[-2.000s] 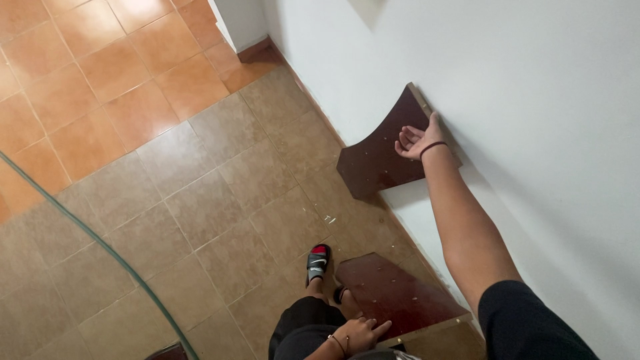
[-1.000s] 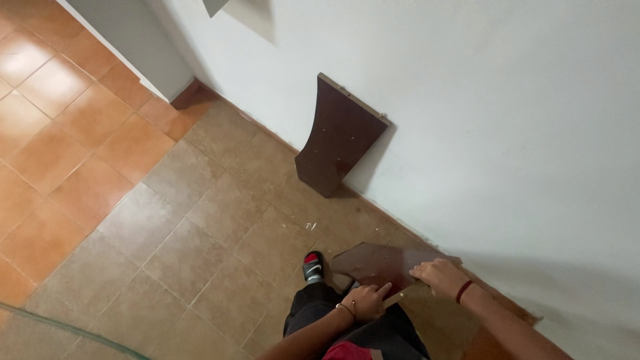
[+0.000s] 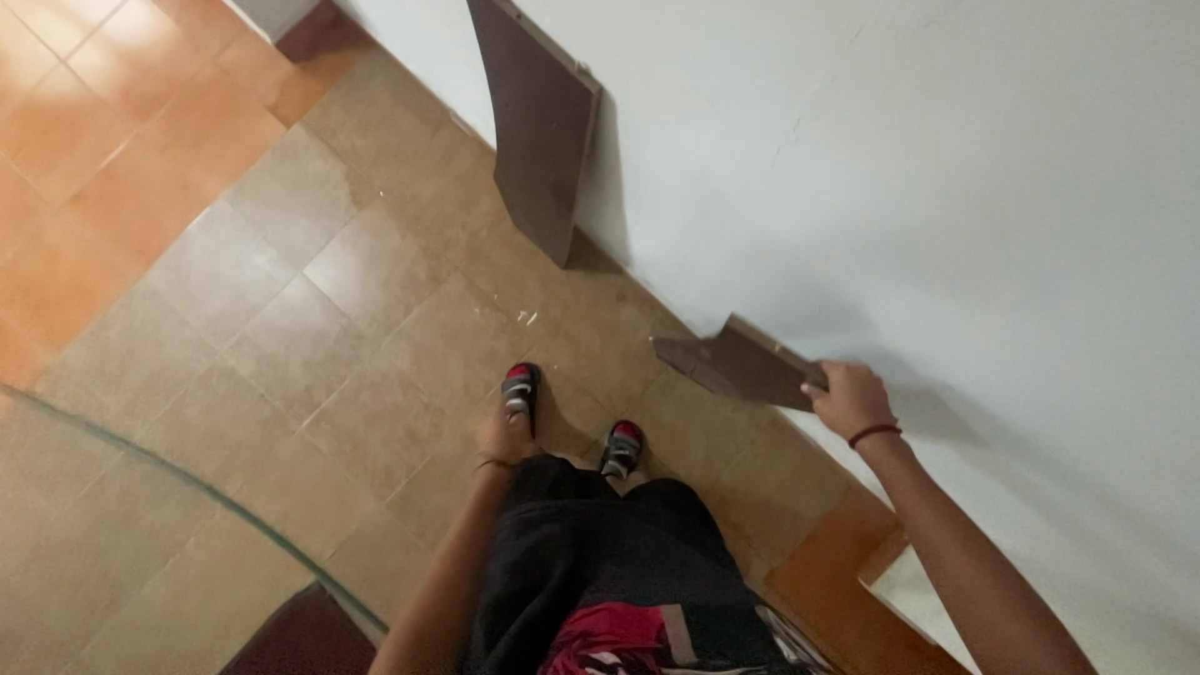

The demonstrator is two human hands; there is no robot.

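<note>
My right hand point(image 3: 851, 401) grips the upper end of a dark brown wooden panel point(image 3: 750, 364) with a notched outline, which stands tilted by the white wall. Low at my left side, above the tiled floor, hangs my left hand point(image 3: 506, 436); it holds nothing that I can see, and its fingers are blurred. Another dark brown panel point(image 3: 542, 131), with one curved edge, leans on the wall farther ahead. Part of a third dark reddish-brown piece point(image 3: 305, 637) shows at the bottom edge, left of my left arm.
A green hose or cable point(image 3: 202, 492) crosses the tiled floor point(image 3: 272, 375) at the left. Small white scraps point(image 3: 527, 318) lie ahead of my feet. The white wall point(image 3: 900, 187) runs along the right, and a wall corner point(image 3: 281, 19) stands at the upper left.
The nearer panel lay low beside my legs with both hands at it one second ago; now it stands by the wall in my right hand. My left hand has come away from it.
</note>
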